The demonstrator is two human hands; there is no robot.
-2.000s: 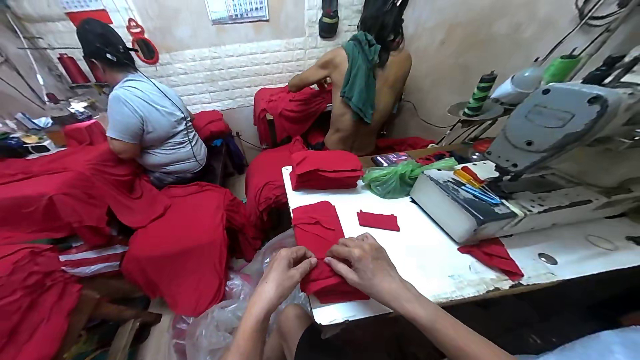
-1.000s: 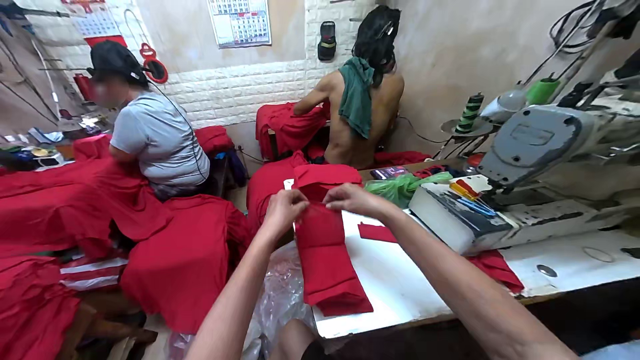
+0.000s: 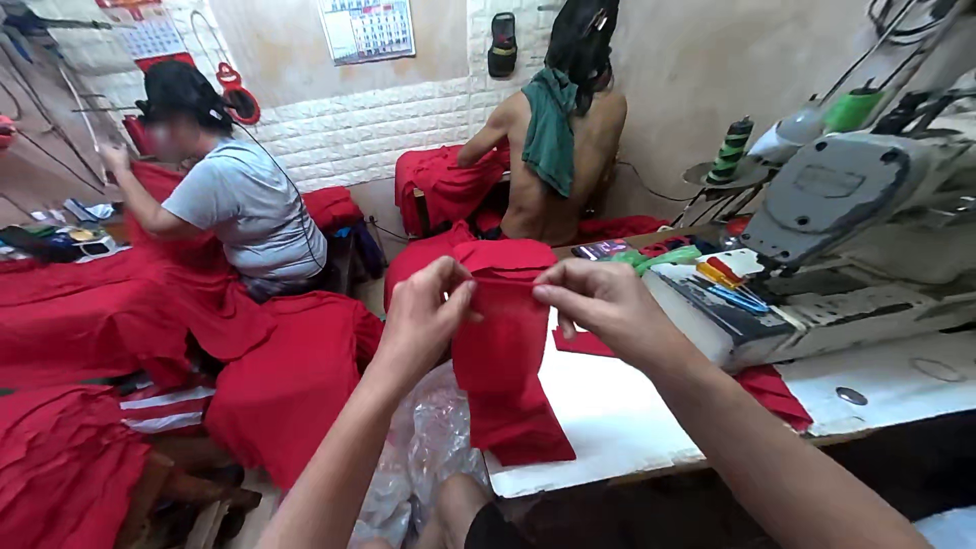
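Between my two hands hangs a piece of red fabric [image 3: 503, 335], its top edge stretched level above the table. My left hand [image 3: 435, 305] pinches the left corner and my right hand [image 3: 598, 301] pinches the right one. Below and behind the hanging piece, a stack of red fabric pieces [image 3: 526, 435] lies at the left edge of the white table [image 3: 610, 419]. Another red stack [image 3: 507, 255] shows just beyond my hands. A small red piece [image 3: 583, 341] lies under my right hand, partly hidden by it.
An industrial sewing machine [image 3: 839, 206] stands at the right, with screwdrivers [image 3: 724, 274] on its base. A green plastic bag [image 3: 663, 258] lies behind. Clear plastic [image 3: 435, 435] hangs left of the table. Two people [image 3: 252, 191] [image 3: 564, 145] sit beyond, among red cloth [image 3: 282, 374].
Two seconds ago both hands were down on the near stack; now they hold a piece up by its top corners. The person at the left has raised an arm with red cloth.
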